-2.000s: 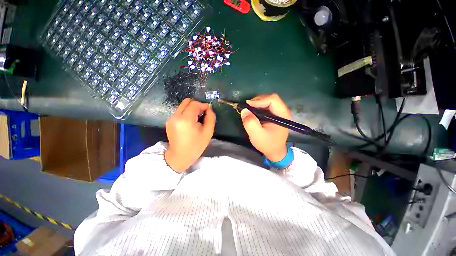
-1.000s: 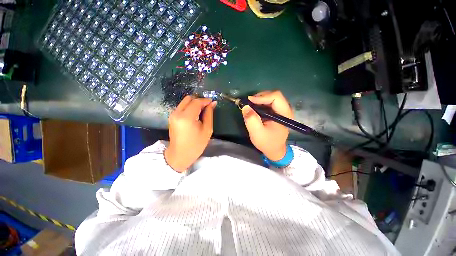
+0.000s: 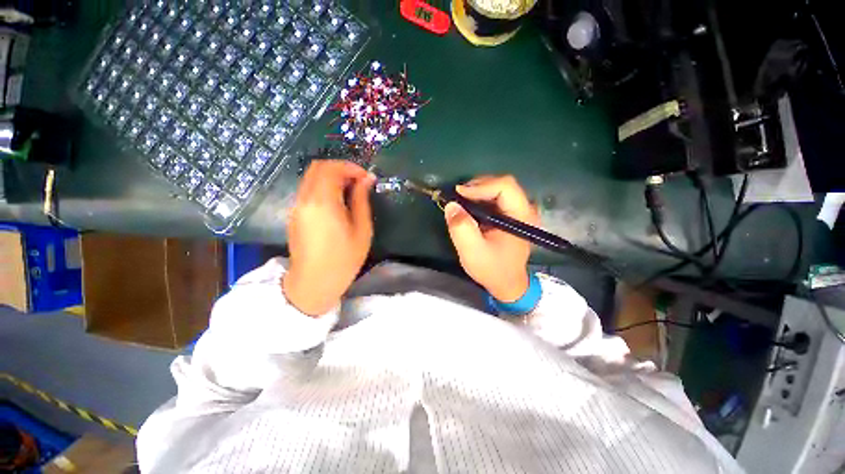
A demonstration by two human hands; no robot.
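My right hand holds a black soldering iron like a pencil, its thin tip pointing left at a small whitish-blue board on the green mat. The tip is close to the board's right end; whether they touch is unclear. My left hand is at the board's left, thumb and index fingertips near its edge. Whether the fingers pinch a wire or part is too small to tell. A heap of white pieces with red leads lies behind the board. A dark hair-like heap is partly hidden by my left hand.
A clear blister tray of small boards lies at back left. A red oval piece and a yellow pot stand at the back. Black equipment with cables is at right. A cardboard box sits below the bench's left edge.
My left hand has shifted left and slightly up, now covering much of the dark heap. The right hand and iron stay nearly in place. The view has shifted slightly.
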